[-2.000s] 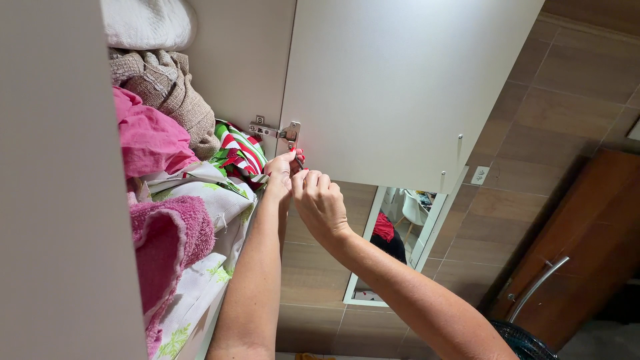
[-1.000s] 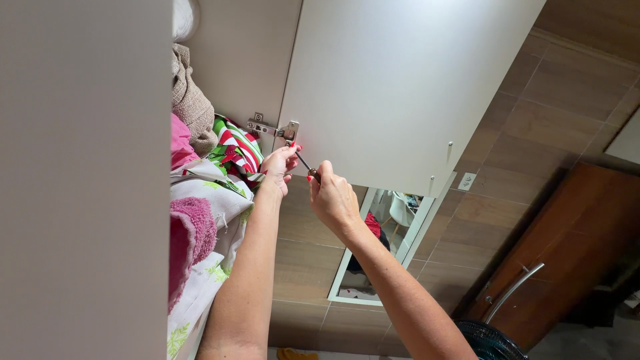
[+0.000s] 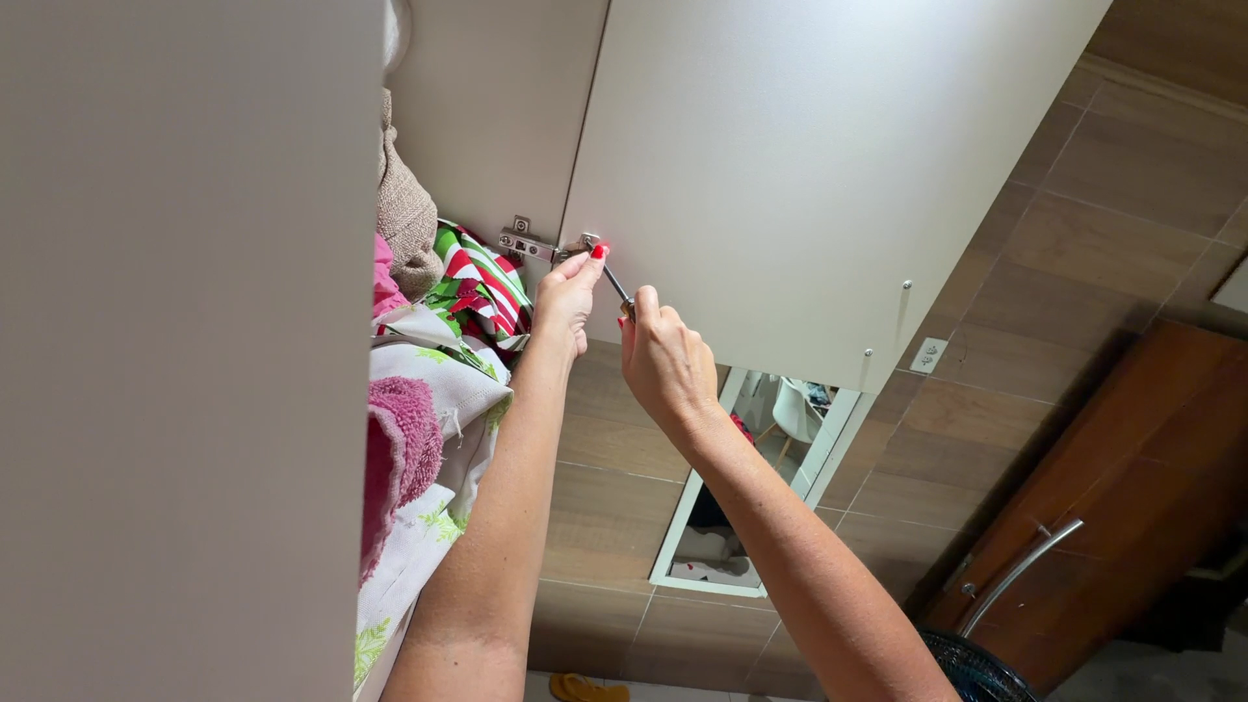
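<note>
A metal concealed cabinet hinge (image 3: 527, 244) joins the cabinet side to a pale cabinet door (image 3: 809, 166). My left hand (image 3: 568, 300) is at the door end of the hinge, its fingers closed about there; whether they pinch the hinge or the tool's tip is hard to tell. My right hand (image 3: 667, 359) grips the handle of a screwdriver (image 3: 617, 284), whose shaft slants up and left to the hinge plate by my left fingertips. The fingers hide most of the handle, and the screw itself does not show clearly.
Folded towels (image 3: 407, 219) and striped cloth (image 3: 483, 288) lie on the shelf at left, beside a broad pale panel (image 3: 185, 351). Two screws (image 3: 907, 286) stick out of the door. Below are a framed mirror (image 3: 668, 556), a wooden door (image 3: 1092, 478) and a dark fan (image 3: 975, 668).
My right hand, close against the left two seconds ago, is now lower and to the right, with the screwdriver shaft showing between them. The left hand stays at the hinge. The view has shifted somewhat.
</note>
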